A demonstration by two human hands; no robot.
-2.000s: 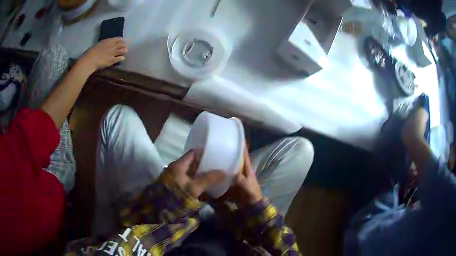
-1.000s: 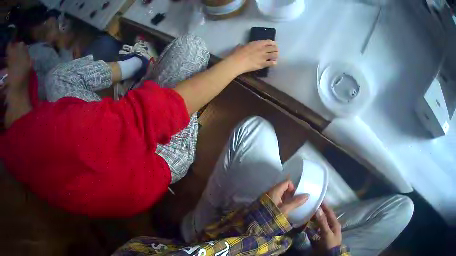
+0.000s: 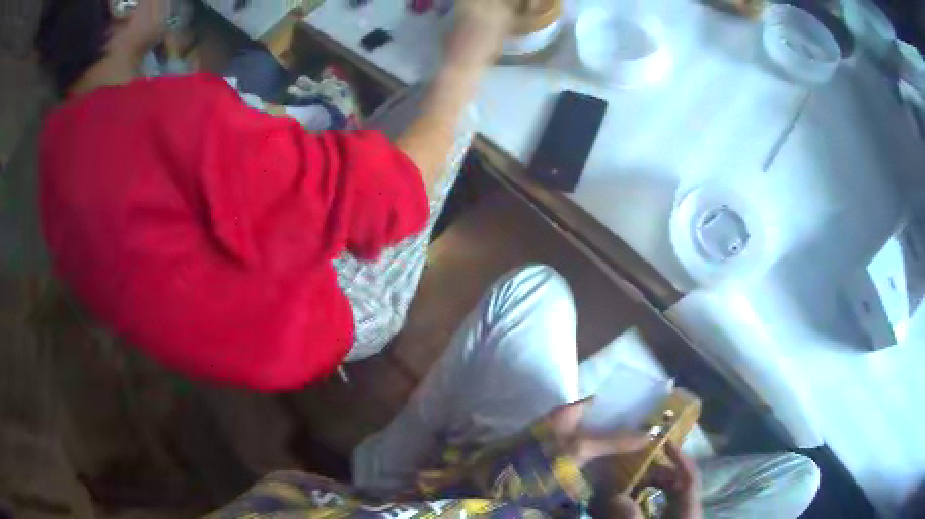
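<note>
A round unit [image 3: 664,431] with a tan wood-look end is held over my lap at the lower right. Its tan face and rim are turned toward the right, and small bright spots show on it. Pale white material shows behind it; I cannot tell where the shell ends. My left hand [image 3: 583,436] is at its left side with a finger reaching over the tan part. My right hand [image 3: 669,487] grips its lower edge. Both hands are blurred.
The white-covered table holds a smartphone [image 3: 570,140], a white tub with a round centre [image 3: 722,233], more white tubs [image 3: 621,46] and a white carton [image 3: 887,289]. A foam sheet [image 3: 745,355] lies along its edge. A person in red [image 3: 223,233] sits at my left.
The unit has turned so its tan end shows instead of the white side. The neighbour's hand has left the phone and reached to another unit at the top. My view has shifted left.
</note>
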